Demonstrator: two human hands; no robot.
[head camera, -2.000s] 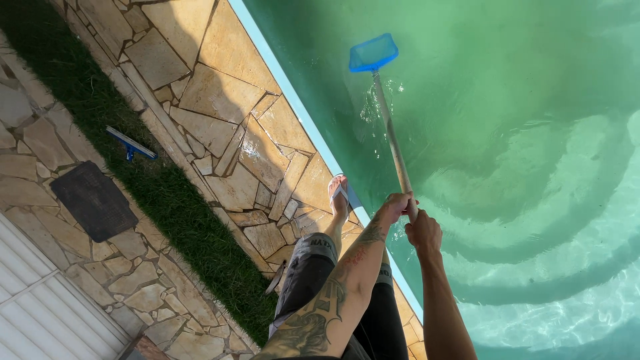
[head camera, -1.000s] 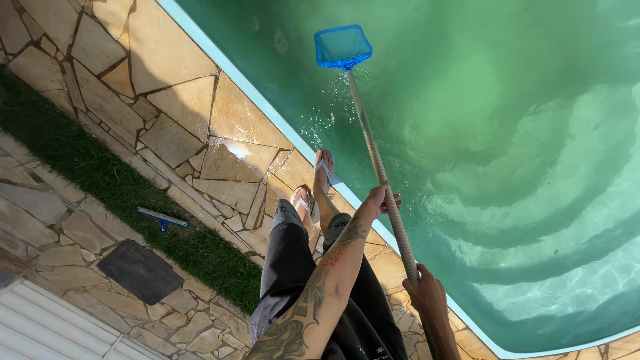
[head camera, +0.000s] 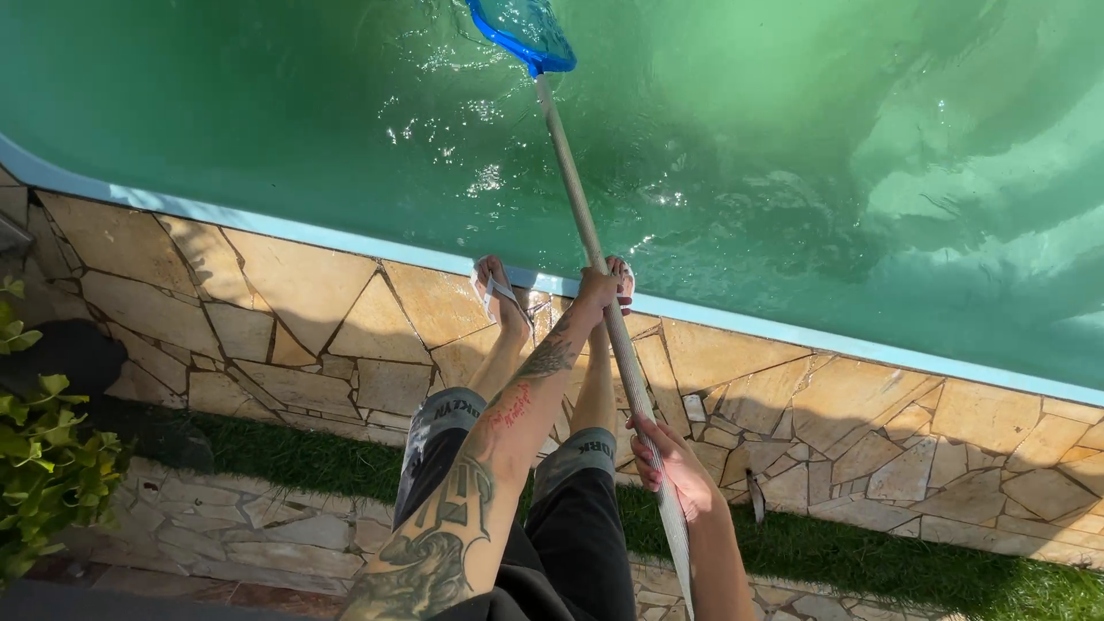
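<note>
A long ribbed pole (head camera: 573, 185) runs from the bottom of the view out over the pool. At its far end is a blue pool skimmer net (head camera: 526, 30), partly cut off by the top edge, at the green water. My left hand (head camera: 601, 289), on the tattooed arm, is closed around the middle of the pole, above my foot at the pool's edge. Lower down, my right hand (head camera: 673, 466) grips the pole near its rear part, the fingers wrapped around it from the side.
My feet in white flip-flops (head camera: 498, 293) stand at the light blue pool rim (head camera: 776, 332). Irregular stone paving (head camera: 302, 293) borders it, with a grass strip (head camera: 285, 453) behind. A leafy plant (head camera: 52, 466) is at the left, beside a dark rounded object (head camera: 65, 358).
The view has turned and shifted a lot. My left hand still holds the pole, and so does my right. The hands were close together two seconds ago and are now farther apart.
</note>
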